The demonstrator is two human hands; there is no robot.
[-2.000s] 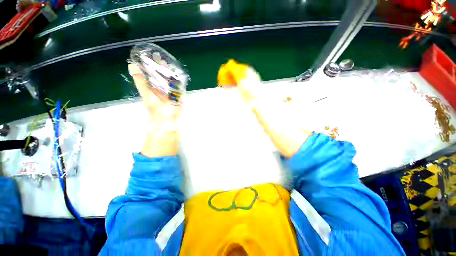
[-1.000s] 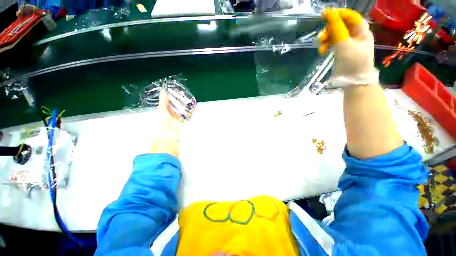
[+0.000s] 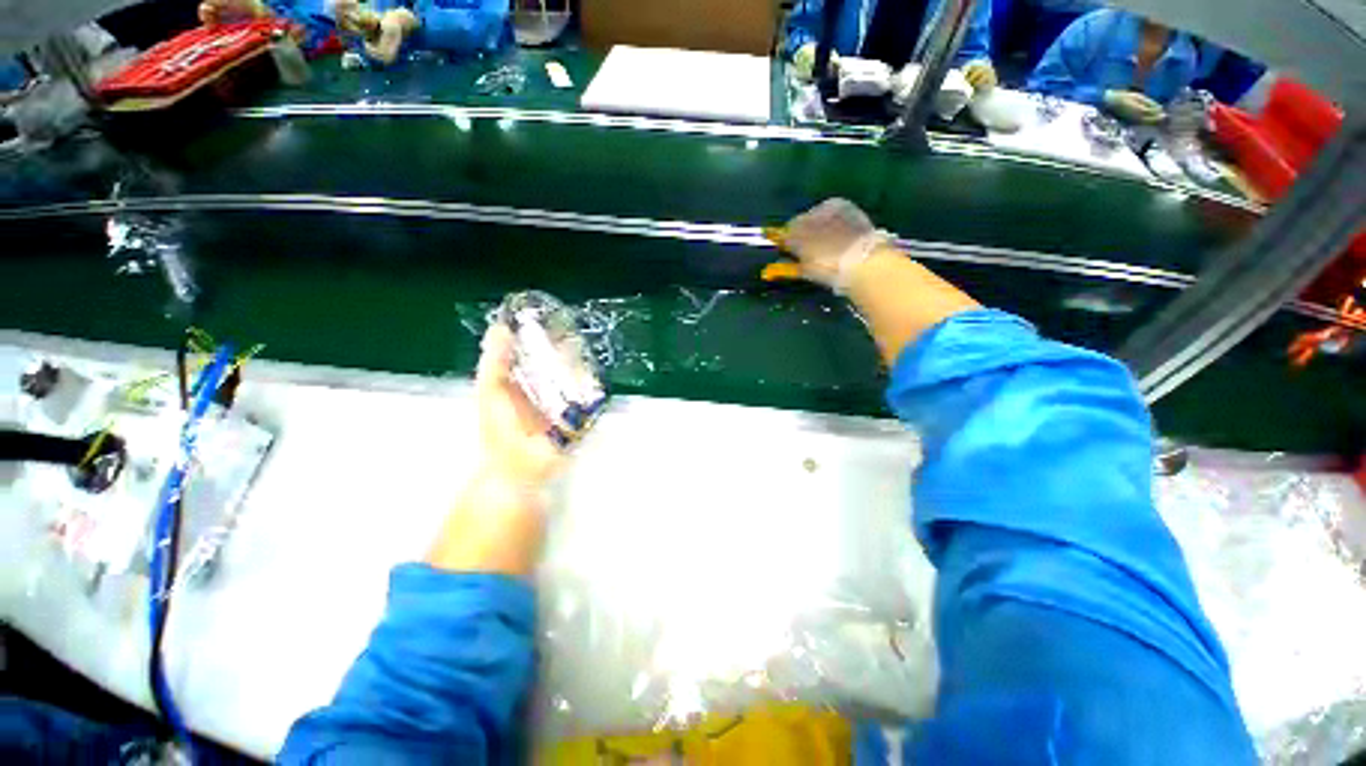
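My left hand point(image 3: 514, 404) holds a palm-sized clear plastic unit point(image 3: 551, 367) with silver, white and dark parts inside, over the bench's back edge. Crinkled clear film shows around and to the right of the unit. My right hand point(image 3: 817, 252), in a thin clear glove with yellow-orange finger cots, is stretched out over the dark green belt. Two covered fingertips are apart and I see nothing between them. A clear plastic film point(image 3: 734, 636) lies on the white bench close to my body.
A blue cable point(image 3: 172, 501) with yellow-green wires crosses the bench at left. A metal post point(image 3: 1251, 240) slants up at right, near crinkled film point(image 3: 1273, 599). People in blue sit across the belt point(image 3: 345, 277), beside a white board point(image 3: 682, 81) and red bins.
My right hand has moved from upper right inward and lower, over the belt. The view has lifted, showing people across. The film now lies on the near bench. My left hand still holds the unit.
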